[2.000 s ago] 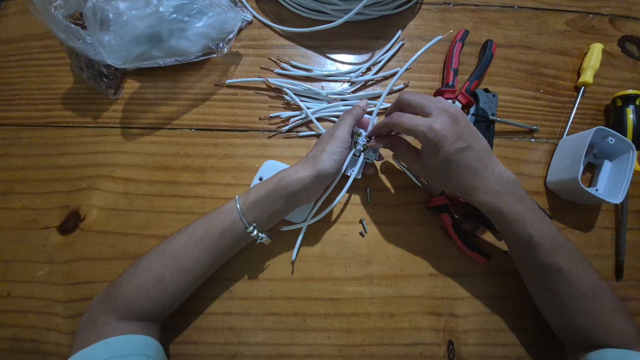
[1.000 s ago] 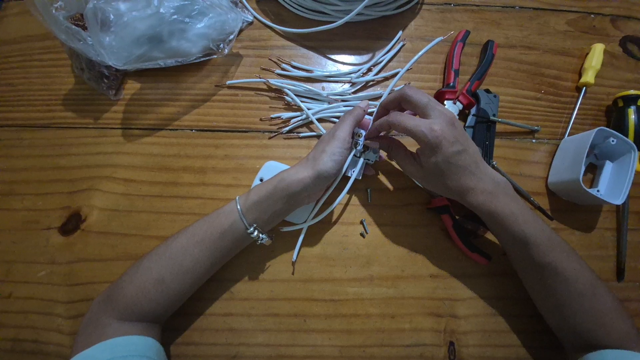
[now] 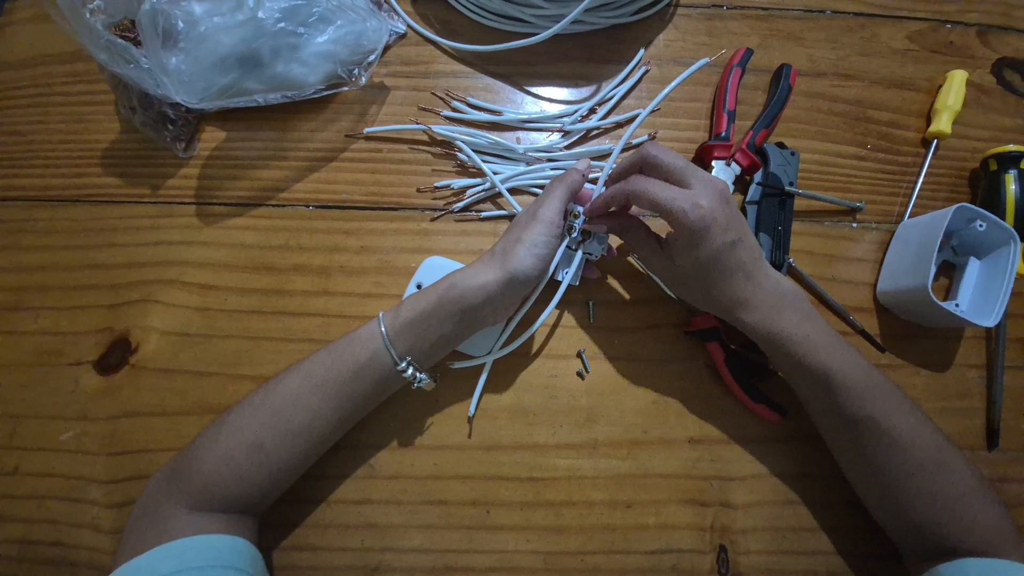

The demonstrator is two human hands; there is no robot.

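My left hand [image 3: 538,220] holds a small white electrical fitting [image 3: 570,268] with metal screw terminals. Two white insulated wires [image 3: 524,332] run from it toward me, crossing near their bare copper ends. A third white wire [image 3: 652,108] rises from the fitting to the upper right. The fingertips of my right hand [image 3: 680,216] pinch this wire's lower part, close to the terminals; its exact end is hidden. Beyond my hands lies a pile of short white wires [image 3: 496,148] with stripped copper ends. A white plastic cover [image 3: 436,274] lies partly under my left forearm.
Small screws [image 3: 584,361] lie below the fitting. To the right are red-black pliers [image 3: 732,136], a grey-black tool [image 3: 774,192], a yellow-handled screwdriver [image 3: 947,104] and a white plastic box [image 3: 920,268]. A clear plastic bag [image 3: 264,56] and a cable coil [image 3: 560,16] sit at the back.
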